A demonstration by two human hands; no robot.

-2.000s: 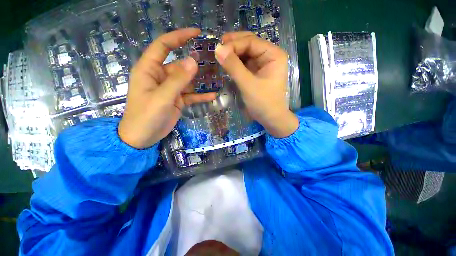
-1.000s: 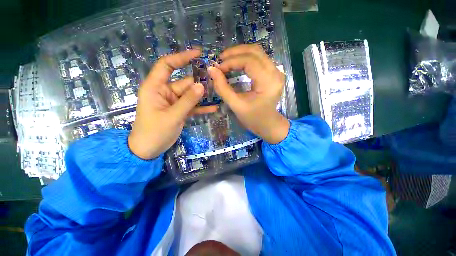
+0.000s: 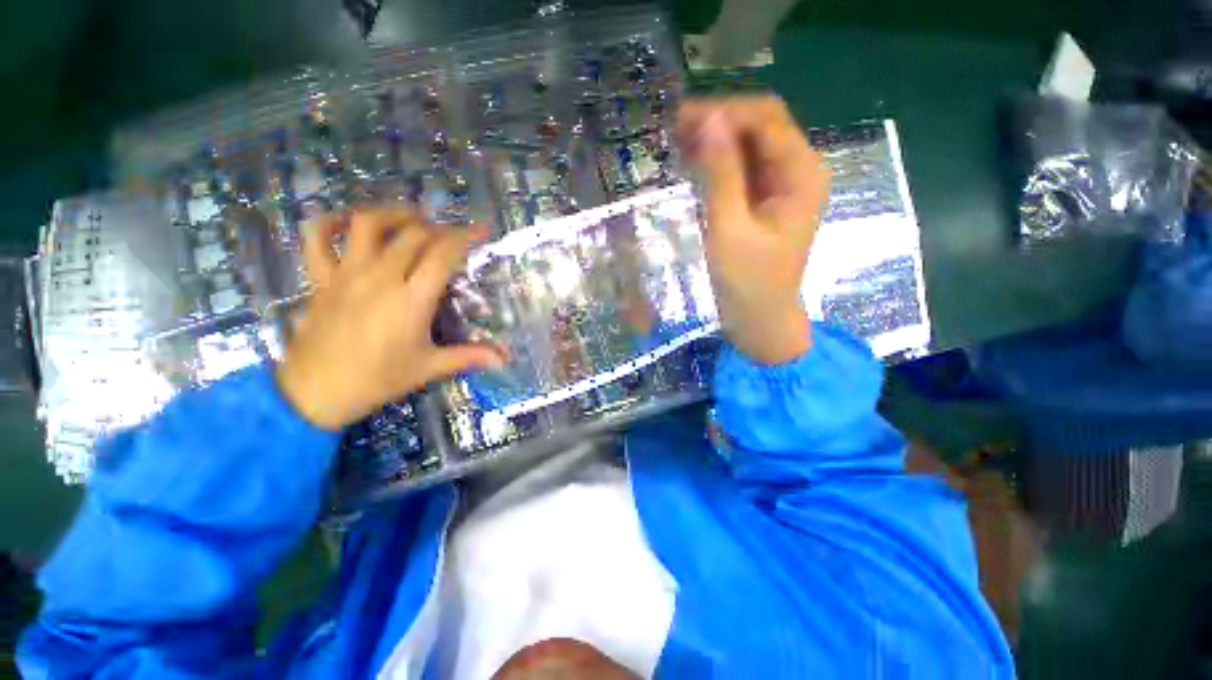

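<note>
A clear blister tray with circuit boards in its pockets lies in front of me. A shiny sticker sheet with pale edge strips lies over its near right part, with a blue film patch near its left end. My left hand is over the tray at the sheet's left end, thumb and fingers apart. Something dark and blurred shows beside its palm. My right hand is raised at the tray's right edge, fingers curled and fingertips blurred; whether they pinch a small piece cannot be told.
A whitish fanned sheet stack is at the far left. A silver sheet stack is at the right, partly behind my right hand. Beyond it lies a clear plastic bag. A blue sleeve of another person shows at the right edge.
My hands have parted: the left moved left and opened, the right moved right and up. The board held between them no longer shows there. The sheet on the tray is more exposed.
</note>
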